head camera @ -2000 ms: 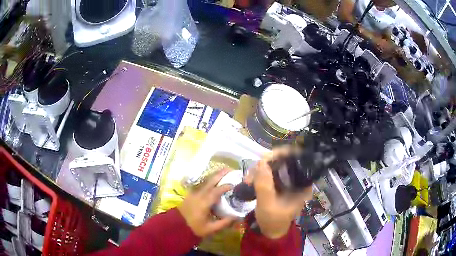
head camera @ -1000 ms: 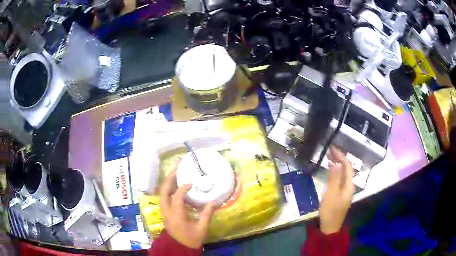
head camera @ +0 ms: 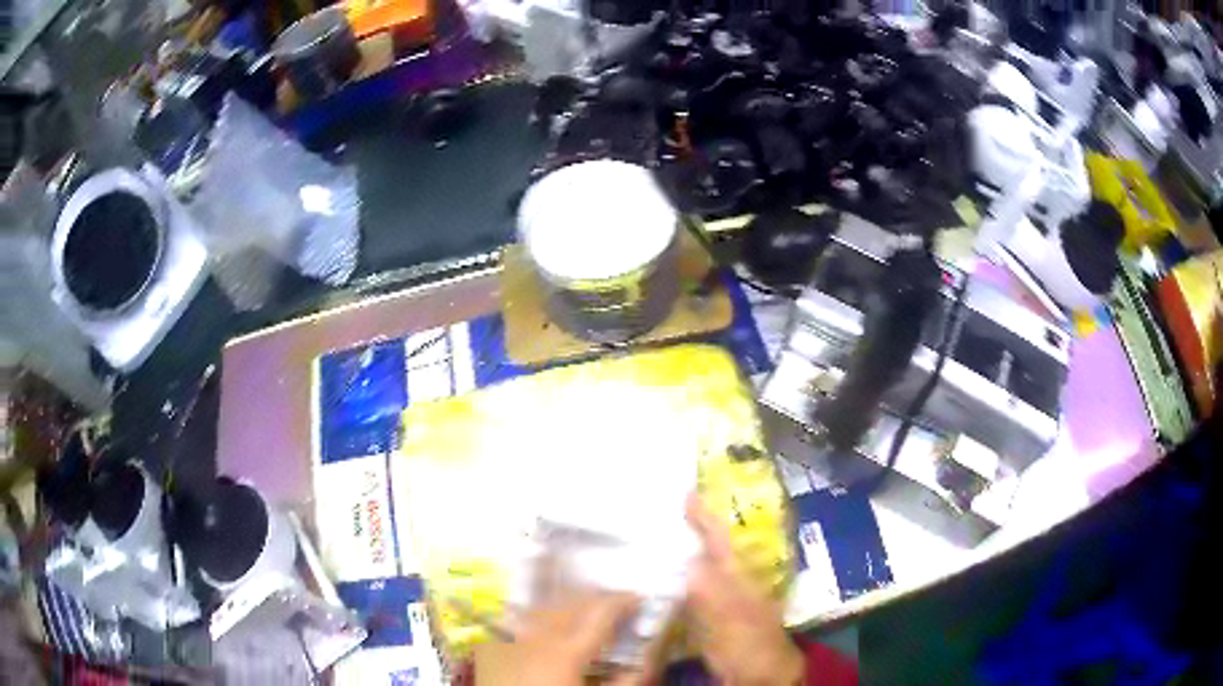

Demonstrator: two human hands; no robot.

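Note:
A white camera housing [head camera: 604, 556], blurred and overexposed, is between my two hands at the front of the yellow work pad [head camera: 754, 469]. My left hand [head camera: 557, 641] is at its lower left side and my right hand [head camera: 731, 610] at its right side; both are blurred and partly cut off by the lower edge. The fingers on the underside are hidden. The black electric screwdriver [head camera: 879, 351] lies over the silvery screw tray [head camera: 999, 351], apart from my hands.
A round tub [head camera: 600, 235] stands on brown cardboard behind the pad. White units with black tops [head camera: 242, 543] stand at left. A round-faced device [head camera: 114, 255] and a clear bag [head camera: 288, 201] are back left. A heap of black parts [head camera: 791, 107] lies beyond the tray.
The housing no longer lies round side up on the pad; it is nearer me, between my hands. My right hand has moved left from the tray to the housing. The view has shifted slightly.

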